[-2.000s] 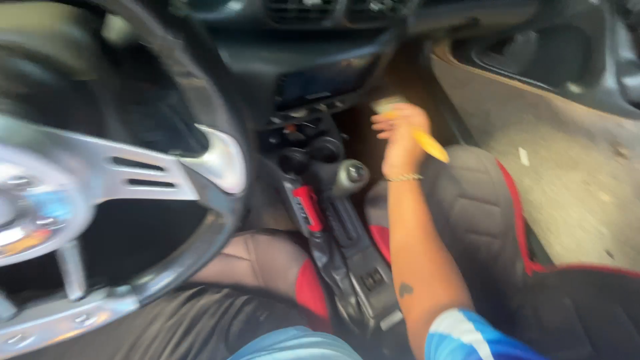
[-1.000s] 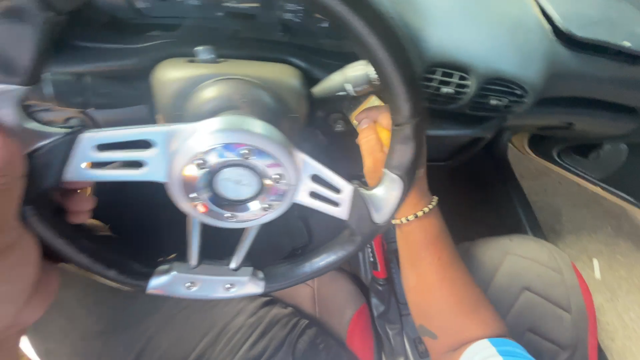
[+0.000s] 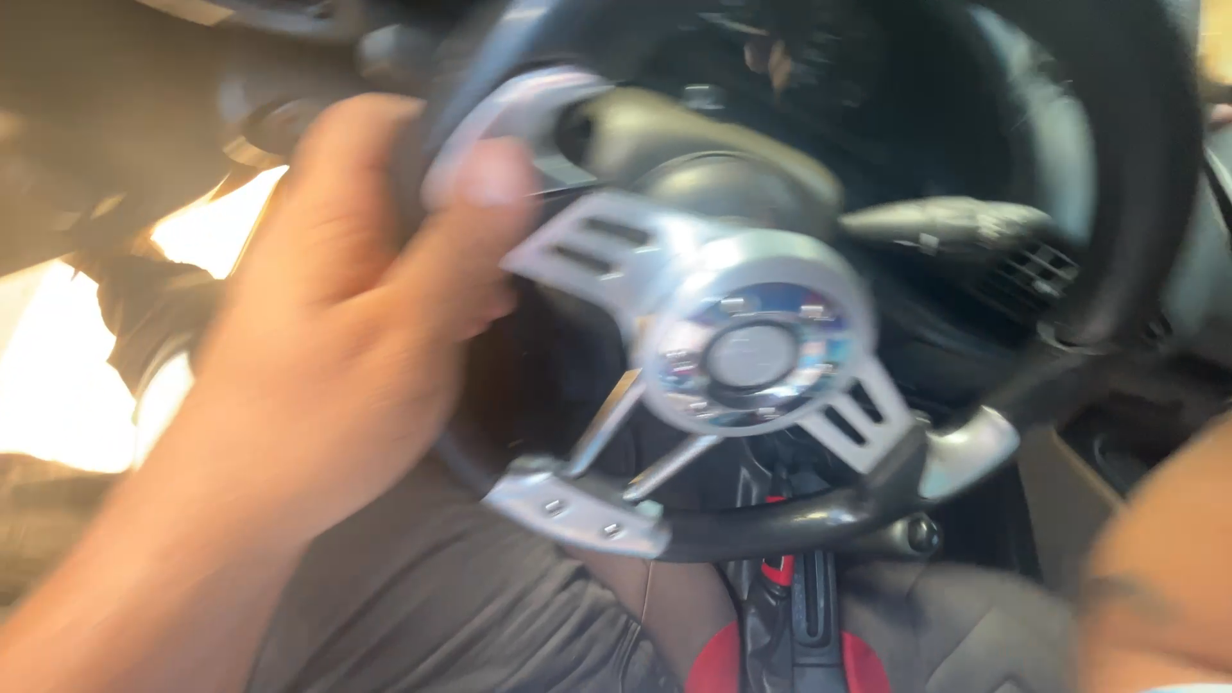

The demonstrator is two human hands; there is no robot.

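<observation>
My left hand [image 3: 366, 279] is wrapped around the left side of the rim of a car steering wheel [image 3: 760, 356], its thumb lying over the rim. The wheel has a black rim, silver slotted spokes and a round metal hub, and stands turned at an angle. My right hand is out of view; only part of the right arm [image 3: 1155, 568] shows at the lower right edge. A stalk lever [image 3: 953, 221] sticks out right of the steering column cover [image 3: 712, 144]. The picture is blurred.
Below the wheel are a gear knob [image 3: 921, 534], a handbrake lever with red parts [image 3: 778, 568] and a grey seat with red edges [image 3: 953, 616]. An air vent [image 3: 1030, 274] sits at the right. Bright light comes through an opening at the left.
The view has swung left. My right hand, seen earlier with a yellow object behind the wheel's right side, has left view. My left hand now shows plainly on the rim, and the wheel looks more tilted.
</observation>
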